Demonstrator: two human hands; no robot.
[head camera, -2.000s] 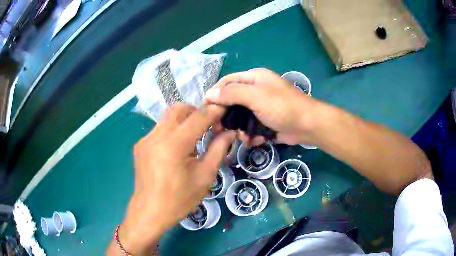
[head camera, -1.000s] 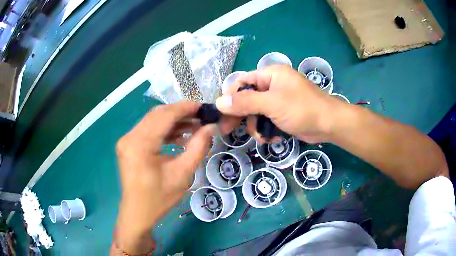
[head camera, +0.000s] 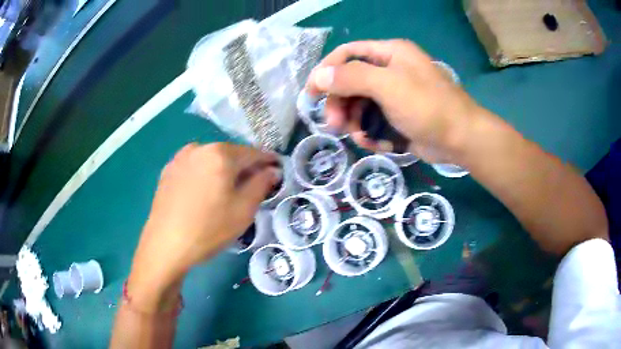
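Several white cup housings with spoked centres stand grouped on the green bench; one housing (head camera: 355, 245) is at the front of the group. My right hand (head camera: 388, 95) is over the back of the group, holding black parts (head camera: 374, 121) in its palm, with thumb and index finger near a housing there. My left hand (head camera: 211, 198) is at the left side of the group, its fingertips at the rim of a housing. Its fingertips hide whether a part is between them.
A clear bag of screws (head camera: 255, 82) lies behind the group. A cardboard tray (head camera: 521, 41) with one black part is at the back right. Two empty housings (head camera: 87, 278) lie at the left, near a white crumpled strip (head camera: 35, 290). Thin lead wires trail between the housings.
My hands have moved apart: the left down to a left housing, the right up over the back ones. A second ago my left fingers pinched a black part. More housings are uncovered.
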